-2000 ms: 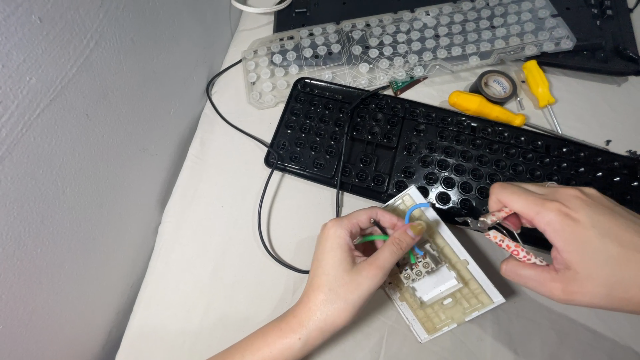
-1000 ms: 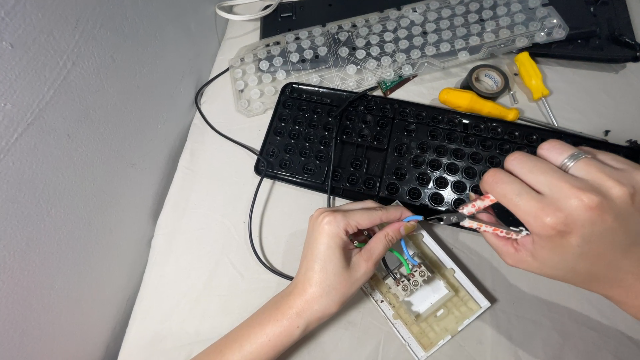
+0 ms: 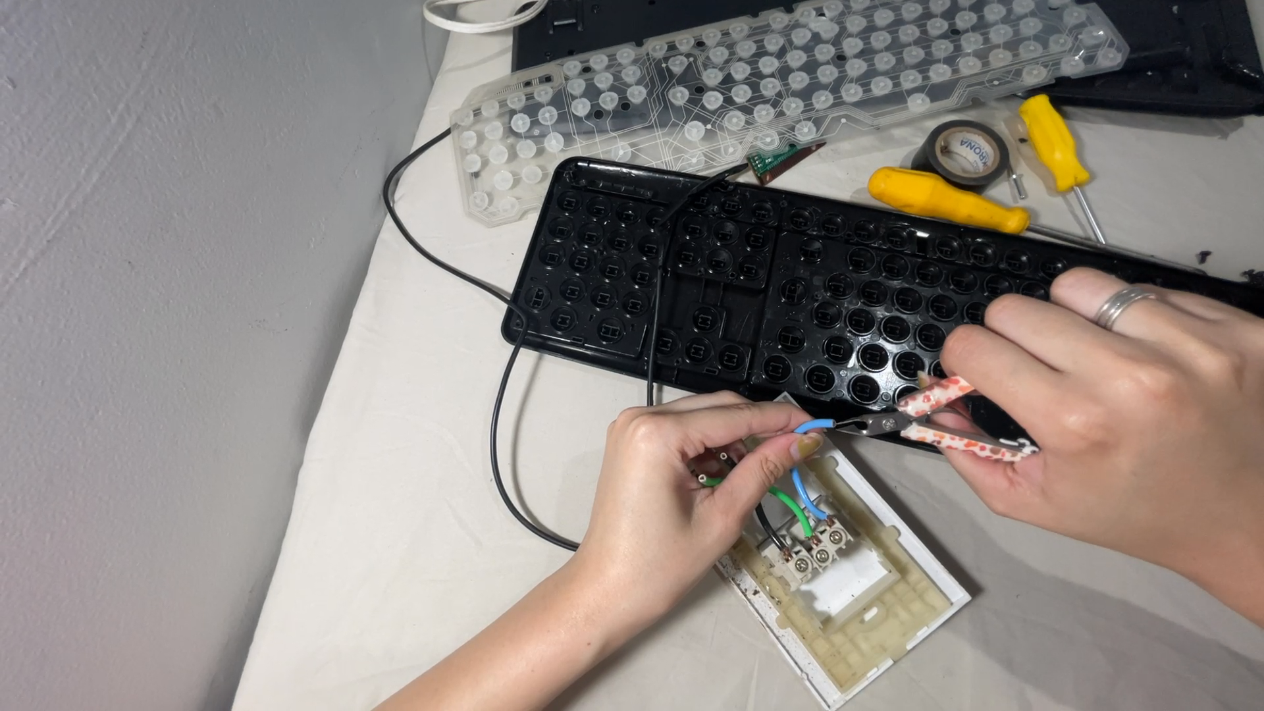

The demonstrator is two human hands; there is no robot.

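Observation:
My left hand [image 3: 681, 484] pinches a blue insulated wire [image 3: 812, 427] near its end between thumb and index finger. That wire runs down to a screw terminal block [image 3: 812, 558] on the back of a white wall socket plate [image 3: 913, 592]. A green wire [image 3: 792, 509] and a black wire [image 3: 765, 523] also join the terminals; their other ends stick out by my left fingers. My right hand [image 3: 1116, 405] holds small pliers or cutters [image 3: 884, 424] with patterned handles, whose jaws are at the bared tip of the blue wire. Whether the jaws grip it is unclear.
An opened black keyboard shell [image 3: 711, 316] lies just behind my hands, its cable [image 3: 494, 444] looping left. Beyond are a clear keyboard membrane [image 3: 691, 89], a small green circuit board [image 3: 775, 160], black tape [image 3: 963, 155] and yellow-handled screwdrivers [image 3: 948, 200] [image 3: 1053, 143]. A grey wall [image 3: 188, 296] borders the left side.
The blue wire was curved beside my left fingers two seconds ago; now its end points right, pinched at the pliers' jaws. My right hand has turned, its knuckles and ring now showing.

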